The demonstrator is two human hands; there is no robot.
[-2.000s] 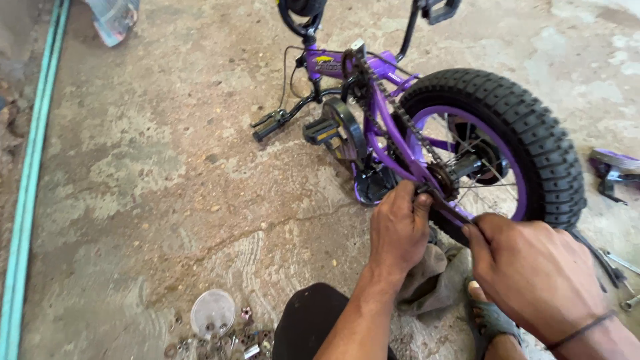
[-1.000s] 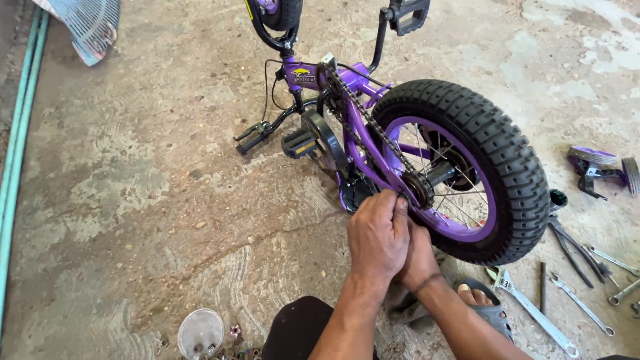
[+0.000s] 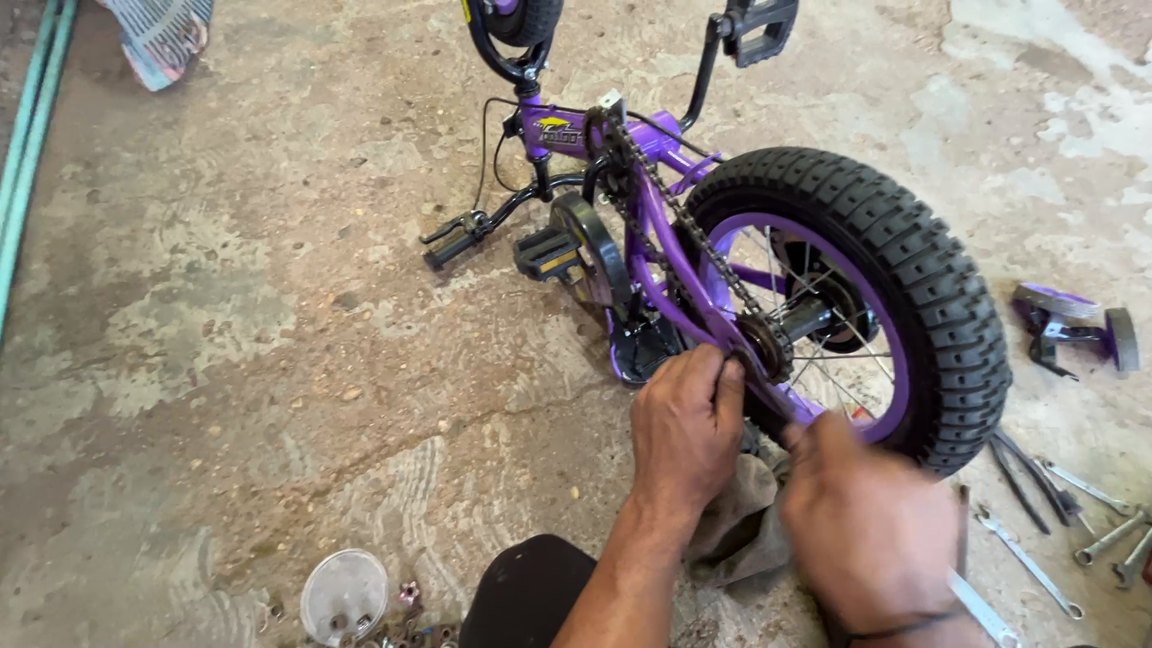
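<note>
A purple child's bicycle (image 3: 661, 216) stands upside down on the concrete floor, its knobby rear tyre (image 3: 927, 270) toward me. My left hand (image 3: 688, 423) is closed at the rear axle end of the frame, beside the rear sprocket (image 3: 760, 346) and the bicycle chain (image 3: 711, 243); its fingers hide what they grip. Just right of it, below the rim, my right hand (image 3: 868, 522) is blurred, with curled fingers near the lower edge of the wheel. Whether it holds a tool cannot be made out.
Pliers (image 3: 1030, 477) and several wrenches (image 3: 1026, 562) lie at the lower right. Detached training wheels (image 3: 1071, 328) rest right of the tyre. A round clear lid (image 3: 345, 596) and small metal parts (image 3: 409, 594) lie at the bottom. Green pipes (image 3: 31, 144) run along the left edge.
My right hand has moved right, away from my left hand, which it was close against a second ago. My left hand stays at the axle area.
</note>
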